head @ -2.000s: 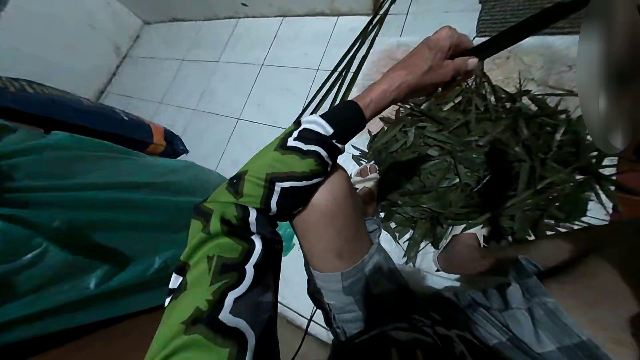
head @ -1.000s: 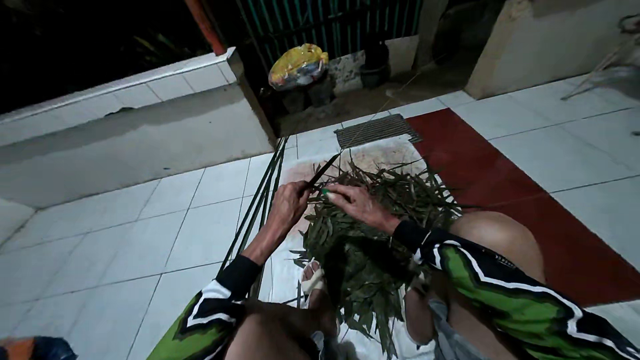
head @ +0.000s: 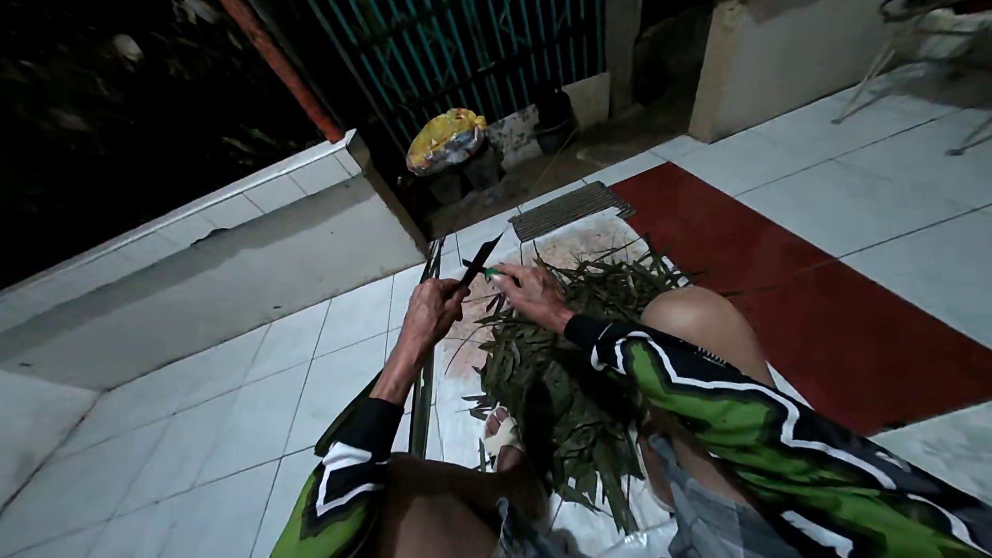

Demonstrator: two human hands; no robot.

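Observation:
My left hand (head: pixel 435 310) is closed around the lower end of a dark, flat, pointed strip (head: pixel 482 260), perhaps a leaf strip, which slants up to the right. Close beside it, my right hand (head: pixel 533 294) has its thumb and fingers on a slim dark object (head: pixel 474 267); something green shows at the fingertips. The two held things meet or overlap, and which lies in front is unclear. Below my right hand, between my legs, lies a heap of cut dark-green leaf pieces (head: pixel 535 387). Long narrow green strips (head: pixel 421 403) run along the floor left of it, partly behind my left forearm.
A ridged grey mat (head: pixel 572 211) lies beyond the heap, with a red floor band (head: pixel 806 310) to the right. A low wall (head: pixel 232 287) runs along the left. Near a barred gate (head: pixel 480 54) stand a yellow plastic bag (head: pixel 446 141) and a dark pot (head: pixel 553 128). My sandalled foot (head: pixel 502 435) touches the heap's left side.
The view has swung widely since the oldest frame, where one hand showed holding a long dark strip. Both hands were together a second ago and remain so.

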